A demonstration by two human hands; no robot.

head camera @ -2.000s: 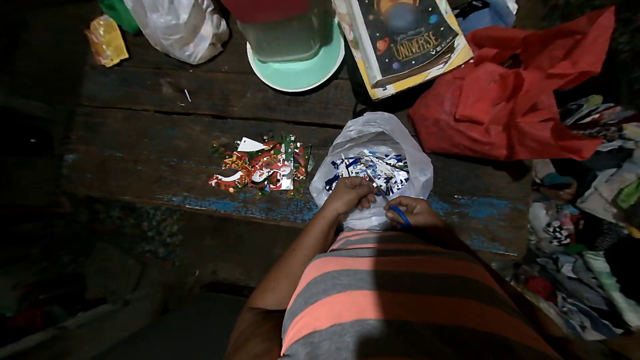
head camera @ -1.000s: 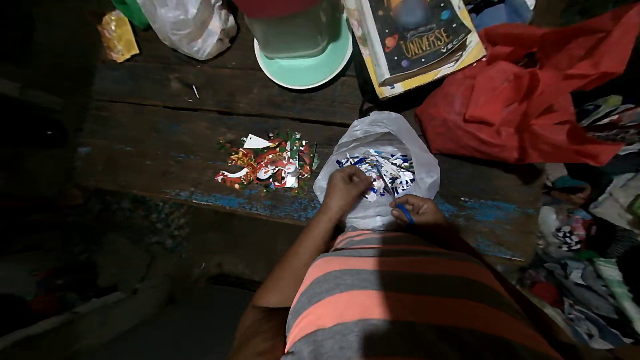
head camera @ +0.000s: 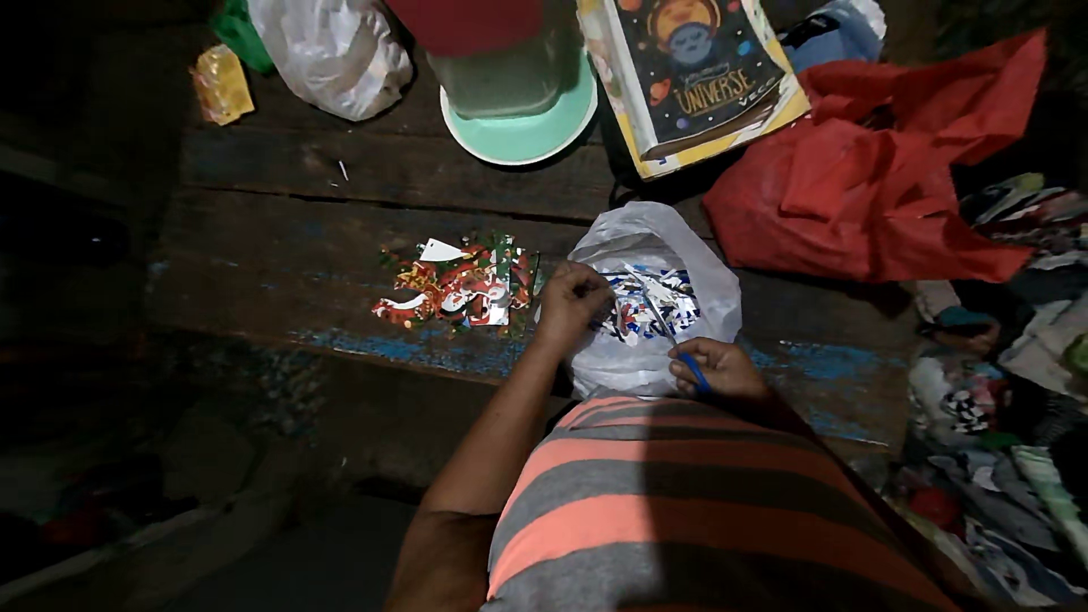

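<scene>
My right hand [head camera: 718, 367] holds blue-handled scissors [head camera: 695, 372], their blades pointing up and left over an open white plastic bag [head camera: 718, 297]. Inside the bag lie many small blue, white and silver cut scraps [head camera: 659, 304]. My left hand [head camera: 578, 297] is at the bag's left rim with its fingers curled together; whether a small piece is between them cannot be made out. Left of that hand, a pile of red, green and white printed cuttings [head camera: 463, 285] rests on the dark wooden table [head camera: 255, 246].
Behind stand a mint-green plate [head camera: 518, 149] under a clear container with a red lid [head camera: 467, 21], a white plastic bag [head camera: 331, 59] and a yellow wrapper [head camera: 223, 85]. Books [head camera: 697, 85] and a red fabric bag [head camera: 850, 187] lie at back right, above heaped cloth [head camera: 1003, 476].
My left hand has moved left, from over the scraps to the bag's left rim. The scissors, close to the left hand earlier, are now apart from it.
</scene>
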